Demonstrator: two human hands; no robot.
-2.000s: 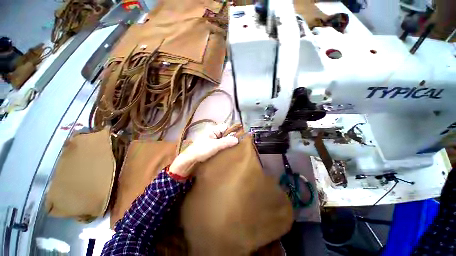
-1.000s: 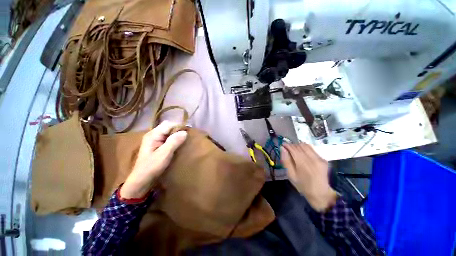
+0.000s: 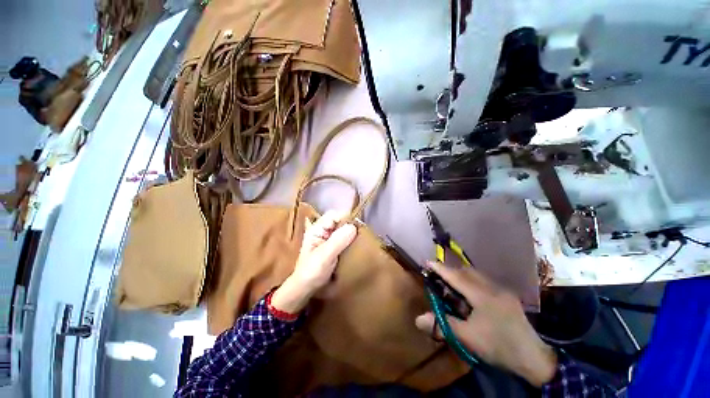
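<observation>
My left hand (image 3: pixel 321 253) pinches the top corner of the tan bag body (image 3: pixel 381 303), beside a thin looped brown handle (image 3: pixel 380 159). The bag body lies over the table's front edge and the lap. My right hand (image 3: pixel 490 319) holds the scissors (image 3: pixel 441 311), with teal-green loops and dark blades. The blades point up and left over the bag's upper edge, a little right of my left hand. The yellow-handled pliers (image 3: pixel 449 250) lie on the table just beyond my right hand, partly hidden by it.
The white sewing machine (image 3: pixel 405 70) stands behind and right, its dark bed (image 3: pixel 453 176) beyond the pliers. A strap bundle (image 3: pixel 233 116) lies at back left before stacked bag bodies (image 3: pixel 268 23). A small tan pouch (image 3: pixel 165 247) lies left. A blue container (image 3: pixel 677 342) is at lower right.
My right hand has picked up the scissors and brought them left to the bag's edge. My left hand still holds the bag corner. The camera view has shifted.
</observation>
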